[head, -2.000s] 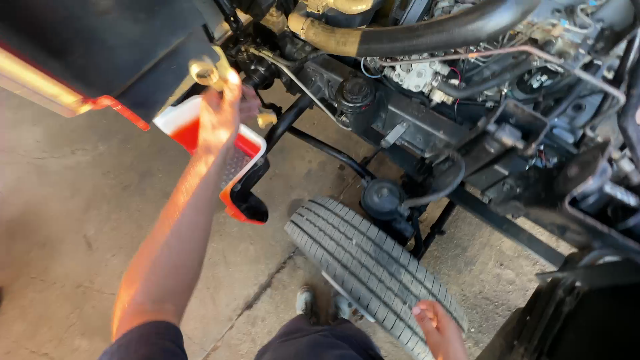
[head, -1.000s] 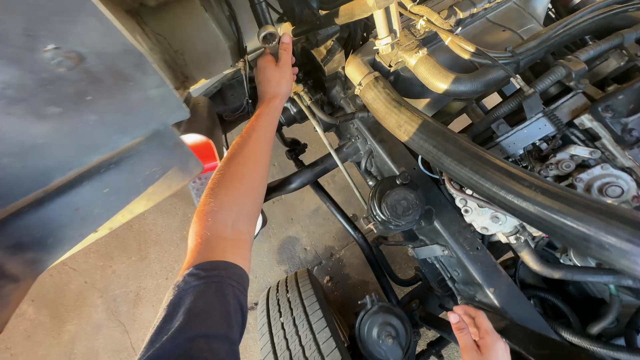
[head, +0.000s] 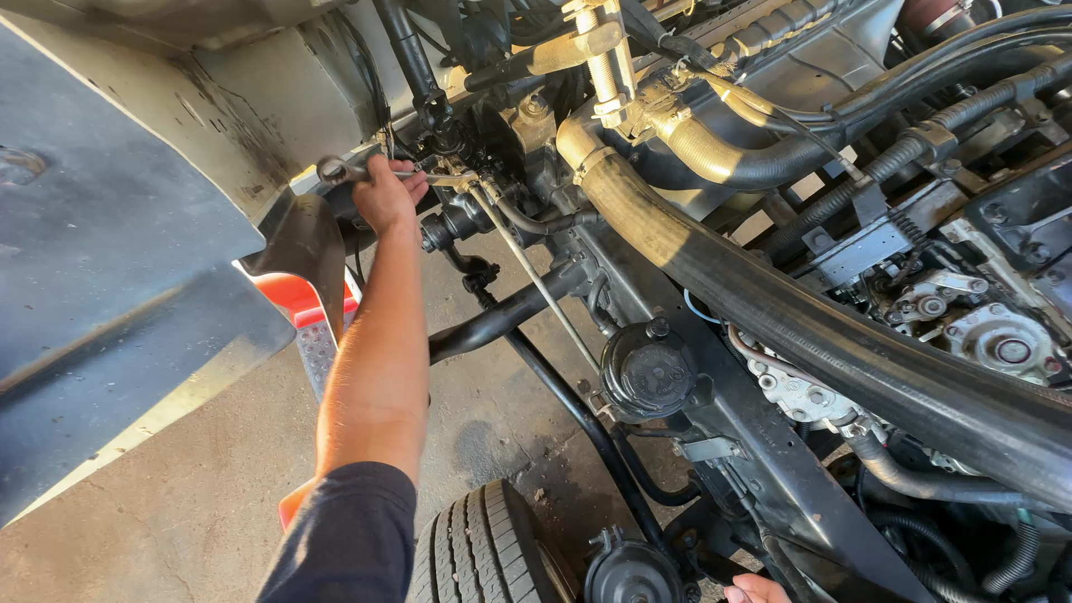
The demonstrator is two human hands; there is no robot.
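My left hand [head: 392, 194] grips a metal combination wrench [head: 339, 170] at upper left. The wrench's ring end points left, and its other end meets a fitting [head: 469, 178] on the steering gear, where a thin metal line [head: 536, 272] runs down toward a round black reservoir [head: 649, 368]. Below the fitting is a dark steering shaft joint [head: 440, 126]. My right hand [head: 755, 589] shows only in part at the bottom edge, near the black frame parts beside a brake chamber [head: 634, 574]; whether it holds anything cannot be told.
A thick black hose [head: 804, 310] crosses the engine bay to the right. A tire [head: 481, 548] stands at the bottom. A blue-grey body panel [head: 126, 276] fills the left, with a red and white step part [head: 293, 293] behind my forearm. Below lies a concrete floor [head: 209, 469].
My left hand, holding the wrench in the earliest frame too, has moved to the fitting by the steering gear. The view has moved closer to the engine bay.
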